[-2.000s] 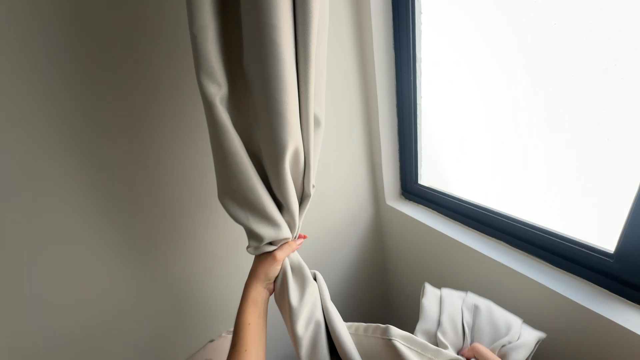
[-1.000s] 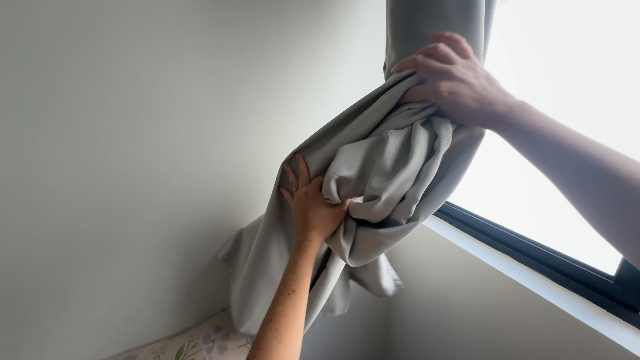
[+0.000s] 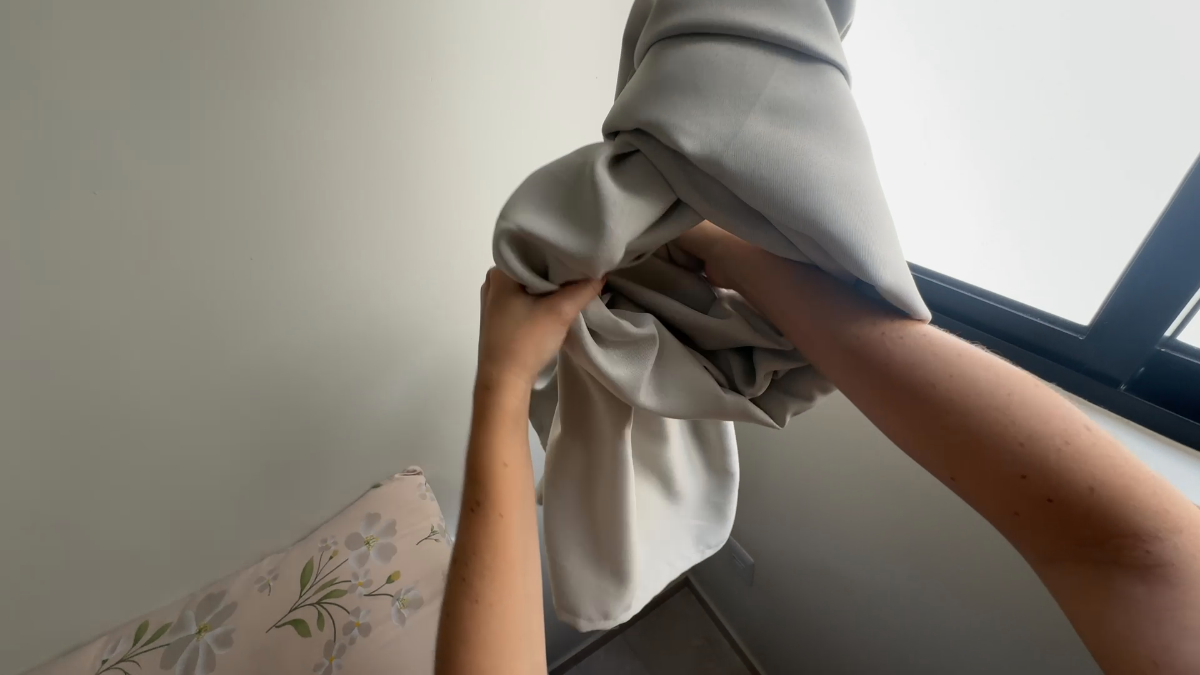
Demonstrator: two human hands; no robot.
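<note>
A light grey fabric curtain (image 3: 741,131) hangs from above, bunched and looped over itself in the middle of the view. My left hand (image 3: 530,323) grips the bunch at its left side, thumb across the folds. Under the upper fold, my right hand (image 3: 703,251) reaches into the loop from the right; its fingers are mostly hidden by cloth, and whether they hold it cannot be told. Part of the curtain lies over my right forearm. A loose end of the cloth dangles below my left hand.
A dark-framed window (image 3: 1012,305) with a pale sill is at the right. A pink floral padded piece (image 3: 309,600), perhaps a pillow or headboard, stands against the wall at lower left. Dark floor (image 3: 666,637) shows in the corner below.
The curtain hung long two seconds ago, gripped by my left hand; now it is gathered into a loop. My right hand has moved from the outside of the bunch to beneath its upper fold.
</note>
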